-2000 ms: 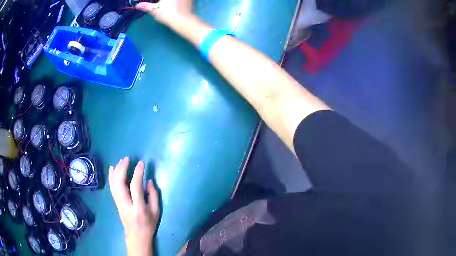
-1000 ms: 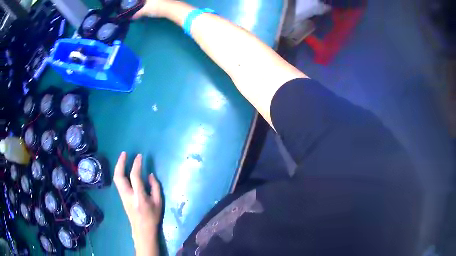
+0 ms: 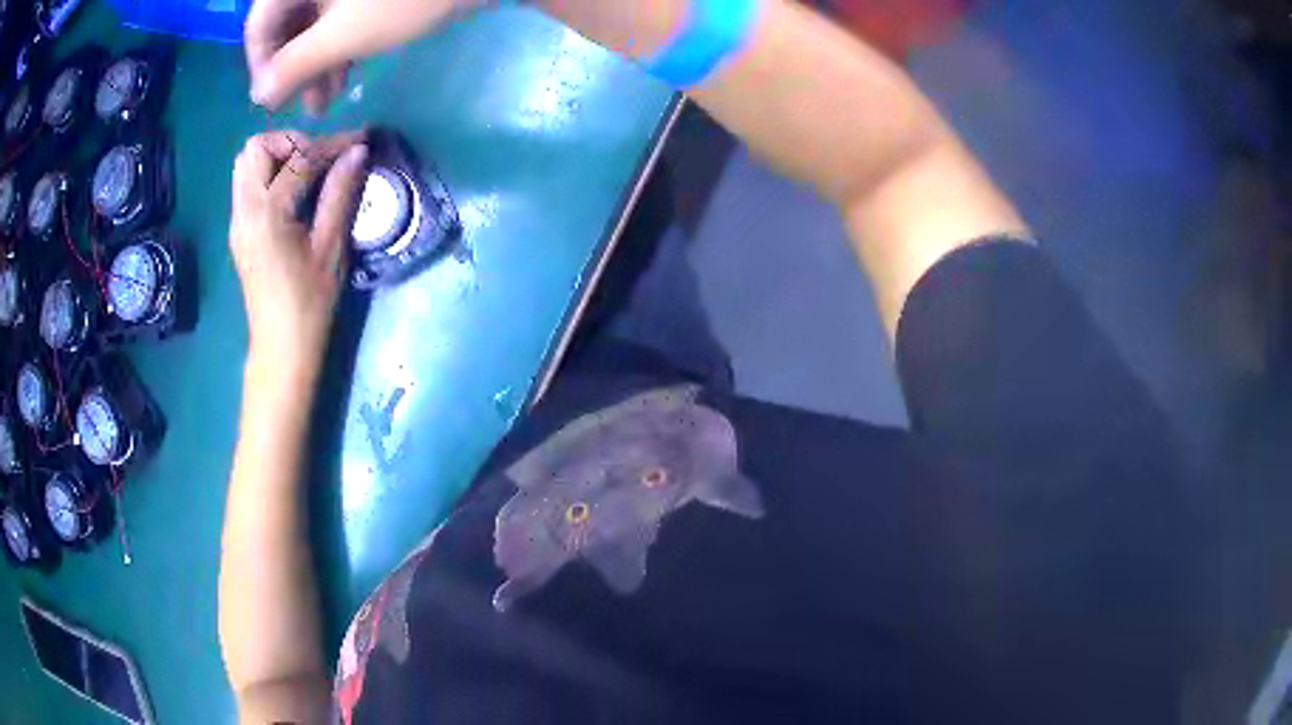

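Observation:
A speaker assembly [image 3: 404, 220], a black frame with a bright white round disc, sits on the green tabletop at the upper middle. My left hand [image 3: 291, 213] is on its left side, with fingers curled over the edge near the disc and partly hiding it. My right hand [image 3: 319, 57], with a blue wristband, is just above my left hand, cut by the top edge. Its fingers are bent together; whether they hold anything cannot be told.
Rows of black speaker assemblies with silver discs [image 3: 139, 283] and red wires stand along the left. Part of a blue bin [image 3: 184, 14] shows at the top left. A dark phone [image 3: 85, 661] lies at the lower left. The table edge [image 3: 609, 252] runs diagonally beside my body.
My right hand has come back from the far speakers to beside my left hand. A speaker assembly now lies at my left hand, which was empty. The view has shifted, and the phone has appeared.

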